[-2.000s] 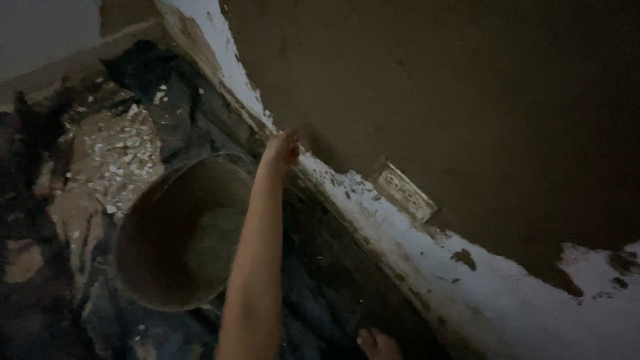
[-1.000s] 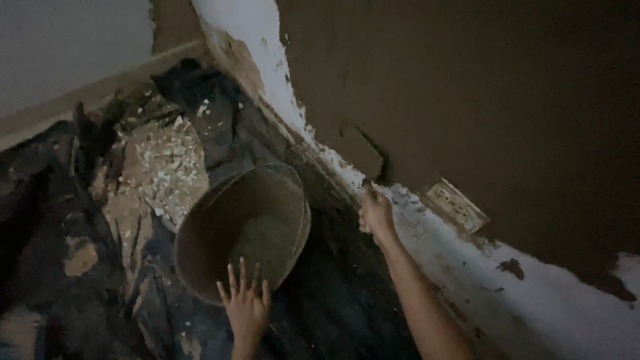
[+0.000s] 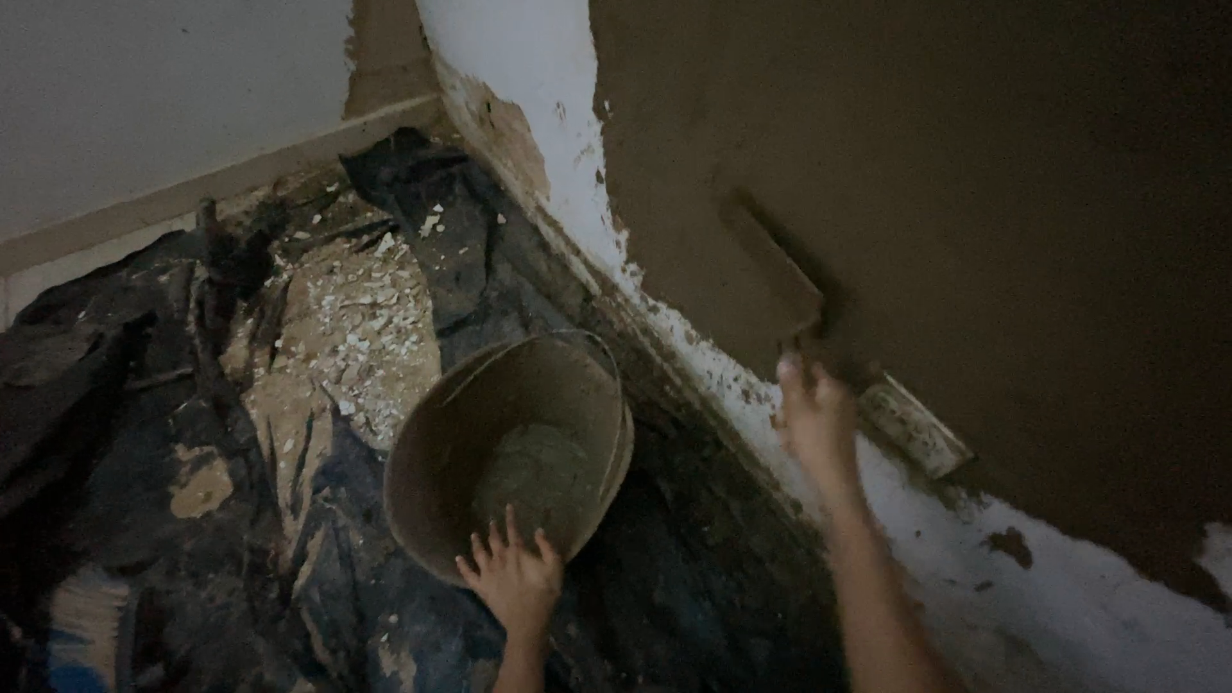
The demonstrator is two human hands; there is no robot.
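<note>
My right hand [image 3: 818, 414] grips the handle of a trowel [image 3: 775, 265], whose flat blade lies on or close to the brown plastered wall [image 3: 924, 192]. My left hand [image 3: 515, 573] has its fingers spread over the near rim of a bucket [image 3: 414, 481]; whether it touches the rim I cannot tell. A grey-brown mix [image 3: 539, 467] sits in the bottom of the bucket, and the wire bail rests along its right side. Just right of my right hand, an electrical wall box [image 3: 914, 423], smeared with plaster, is set in the wall at the lower edge of the brown coat.
Dark plastic sheeting [image 3: 192, 577] covers the floor, with pale plaster chips [image 3: 375, 327] scattered on it. A brush [image 3: 91, 616] lies at the lower left. An unevenly bared white band [image 3: 568, 183] runs along the wall's lower part. A grey wall [image 3: 173, 87] with a skirting stands at the upper left.
Absent two seconds ago, my left hand appears at the bucket in the last two frames. The trowel has moved across the brown wall since a second ago. The view has shifted.
</note>
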